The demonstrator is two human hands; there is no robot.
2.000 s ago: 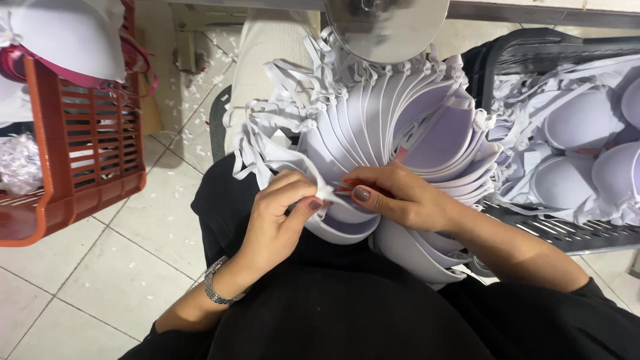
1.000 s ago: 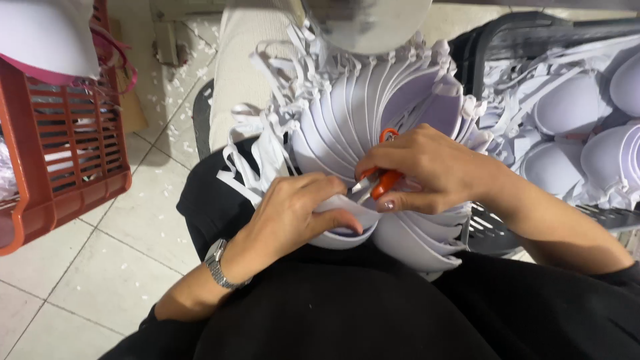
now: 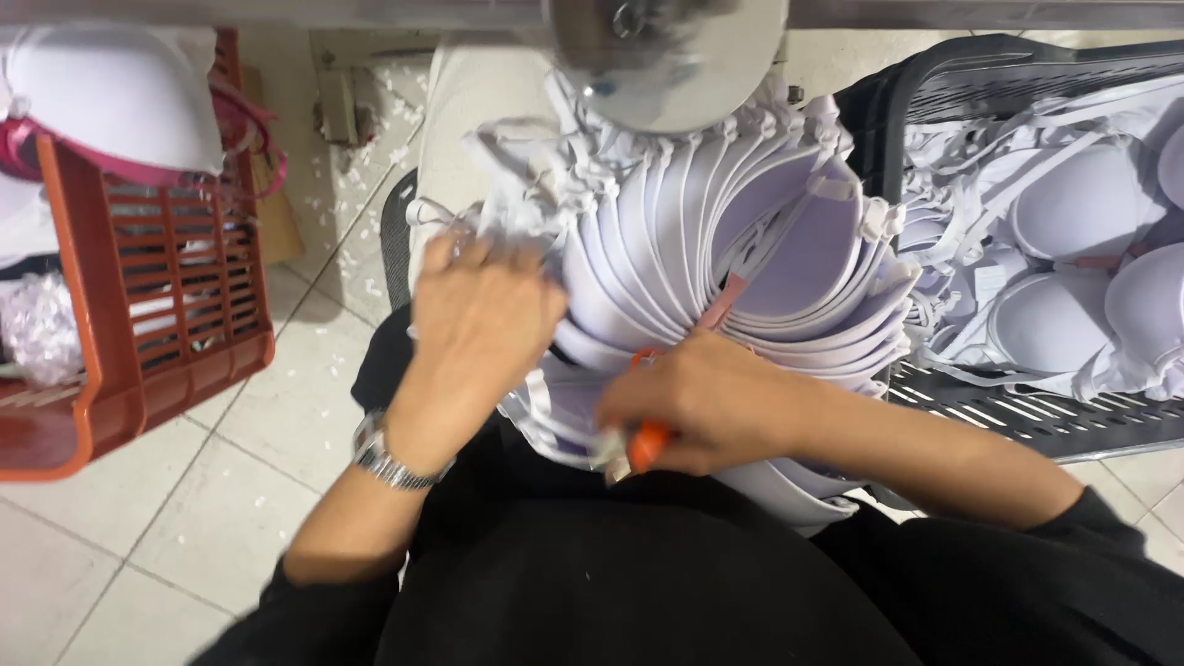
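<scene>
A fanned stack of pale lilac bras lies across my lap, straps toward the far side. My left hand, with a metal watch on its wrist, is at the stack's left edge over the white straps; its fingertips are blurred and I cannot tell what they hold. My right hand grips small orange-handled scissors low over the front of the stack, their tips blurred and pointing down-left. A pink ribbon stands out between the cups, just beyond my right hand.
A red plastic crate at the left holds bras, one with magenta trim, and a clear plastic bundle. At the right, a black crate holds more lilac bras. A round metal machine part hangs over the stack's far edge. White scraps litter the tiles.
My left hand has moved away from the scissors to the straps at the left. My right hand has come nearer my body with the scissors, which show in it since one second ago.
</scene>
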